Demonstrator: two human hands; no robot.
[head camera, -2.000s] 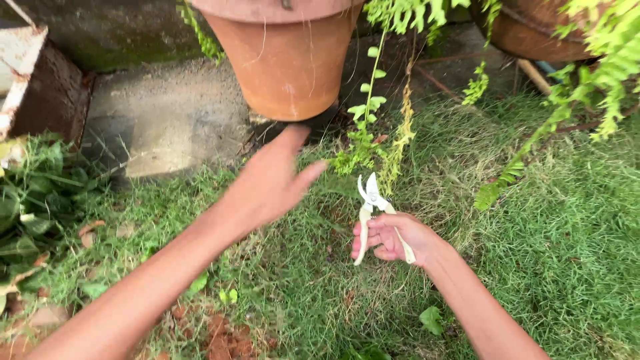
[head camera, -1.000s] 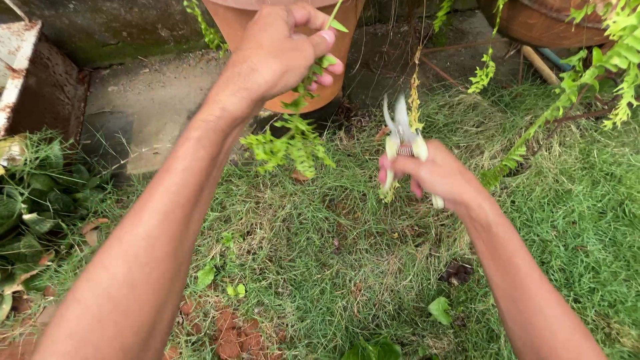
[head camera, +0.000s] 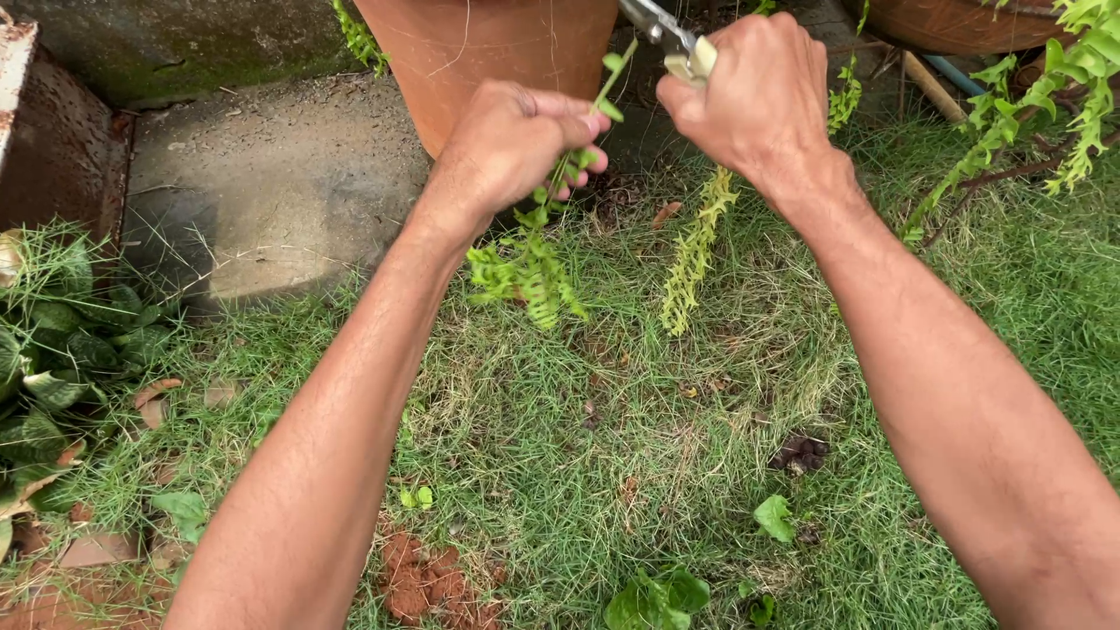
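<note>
My left hand (head camera: 525, 144) pinches the stem of a green fern frond (head camera: 534, 262), whose leafy tip hangs below my fingers. Up and to its right, my right hand (head camera: 752, 92) is closed around the pale handles of the pruning shears (head camera: 669, 35). Their metal blades point up and left, partly past the top edge. Behind both hands stands a terracotta pot (head camera: 499, 48), its rim out of view. A yellowing fern frond (head camera: 696, 254) dangles below my right hand over the grass.
A rusty metal box (head camera: 66, 149) stands at the upper left on a concrete slab (head camera: 262, 192), above broad-leaved plants (head camera: 61, 350). Another round pot (head camera: 962, 26) is at the upper right, with fern fronds (head camera: 1006, 131) hanging beside it. Grass (head camera: 595, 420) covers the ground.
My left hand, free of the frond two seconds ago, now grips it. My right hand has carried the shears upward from over the grass to the pot's right side.
</note>
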